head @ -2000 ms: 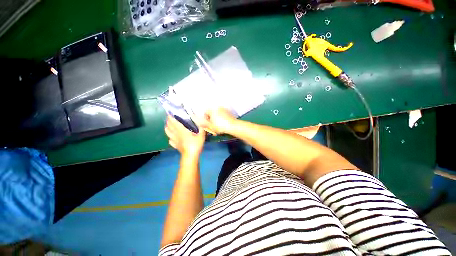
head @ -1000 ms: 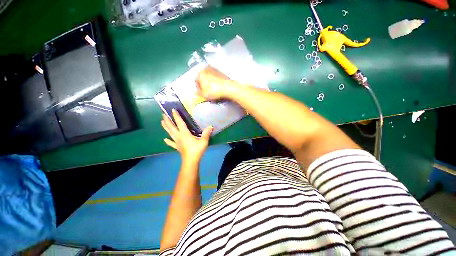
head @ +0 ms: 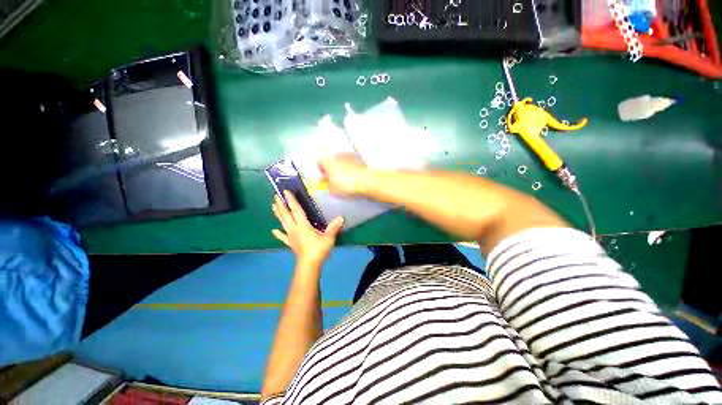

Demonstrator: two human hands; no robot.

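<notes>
A flat panel (head: 360,207) lies tilted on the green bench in front of me, with a dark glossy end (head: 303,195) at its left and bright, shiny film (head: 388,136) over its upper part. My left hand (head: 305,231) rests on the dark end at the near left edge, fingers spread. My right hand (head: 342,176) is over the middle of the panel, blurred. Its fingers are bent and something yellowish shows beside them, too blurred to name. Whether it holds anything is unclear.
Film-covered dark panels (head: 158,134) lie at left. A yellow air gun (head: 538,138) with hose, small white rings and a small bottle (head: 645,107) lie at right. A bag of ring gaskets (head: 297,32), a black tray (head: 459,28) and a red tray (head: 673,47) stand behind. Blue fabric (head: 39,289) shows lower left.
My right hand has moved from near my left hand onto the panel's middle, over the film. My left hand has spread its fingers on the dark end. The view has shifted, showing more of the trays.
</notes>
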